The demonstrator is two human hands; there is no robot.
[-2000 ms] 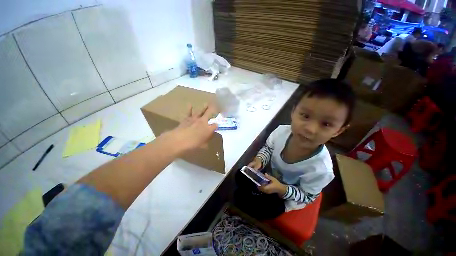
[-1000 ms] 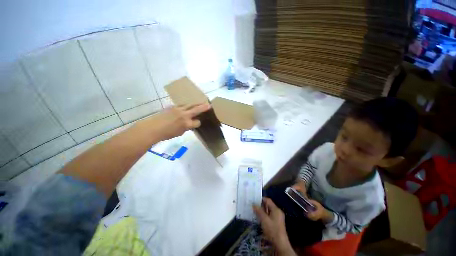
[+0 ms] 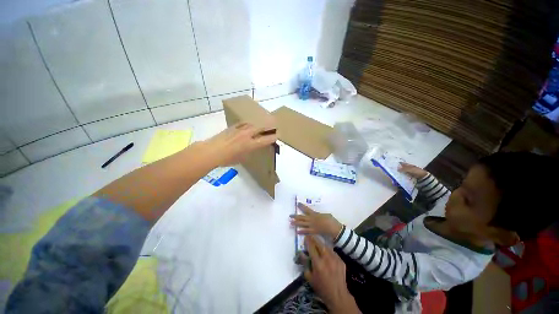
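My left hand [image 3: 242,144] grips the top edge of a small brown carton [image 3: 260,168], which stands tilted on the white table. My right hand [image 3: 325,267] is at the table edge, on the lower end of a white-and-blue retail box [image 3: 300,236]. A child's hand [image 3: 315,222] reaches over the same box and hides part of it. The child's other hand holds another blue-and-white retail box [image 3: 394,173]. A third retail box [image 3: 333,171] lies flat on the table.
A flat cardboard piece [image 3: 303,132] lies behind the carton. Yellow sheets [image 3: 167,145], a black pen [image 3: 117,155], a bottle [image 3: 306,80] and clear plastic bags are on the table. The seated child [image 3: 453,245] is close at the right. Tangled cables show below the edge.
The child's hands have moved from the phone-like object to the retail boxes, one beside my right hand. My left hand stays on the carton, which was turned upright earlier. The view has shifted.
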